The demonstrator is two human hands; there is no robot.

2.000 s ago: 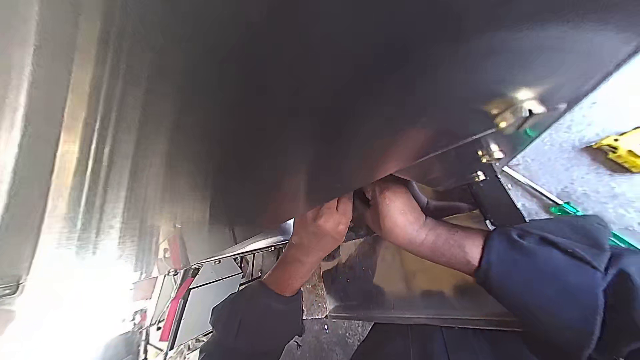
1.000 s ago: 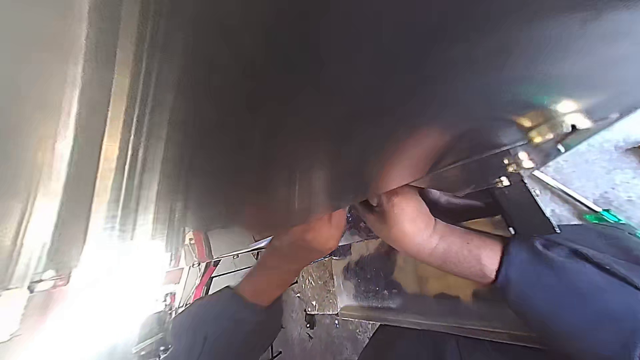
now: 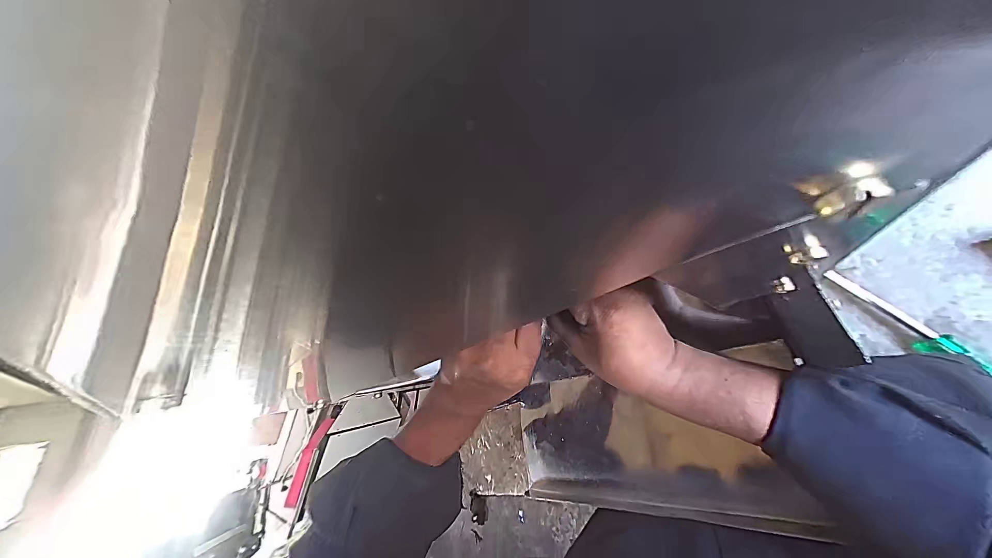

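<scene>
A large shiny metal panel (image 3: 465, 155) spans the upper view and hides most of my fingers. My left hand (image 3: 496, 360) is at the panel's lower edge, its fingertips out of sight. Just to the right, my right hand (image 3: 620, 325) reaches under the same edge with curled fingers; what it may hold cannot be told. Below both hands lies a reflective sheet-metal part (image 3: 666, 442) with a raised rim. Brass-coloured fittings (image 3: 806, 249) sit near a dark bracket (image 3: 814, 325) to the right of my right hand.
At the right, a screwdriver (image 3: 883, 306) with a green handle lies on a pale, worn surface (image 3: 930, 248). Red and dark frame parts (image 3: 310, 457) stand at the lower left, beside strong glare. A worn board (image 3: 496, 449) is below my left hand.
The view has shifted somewhat. Both hands stay at the panel's lower edge. A yellow object seen at the right two seconds ago is out of view.
</scene>
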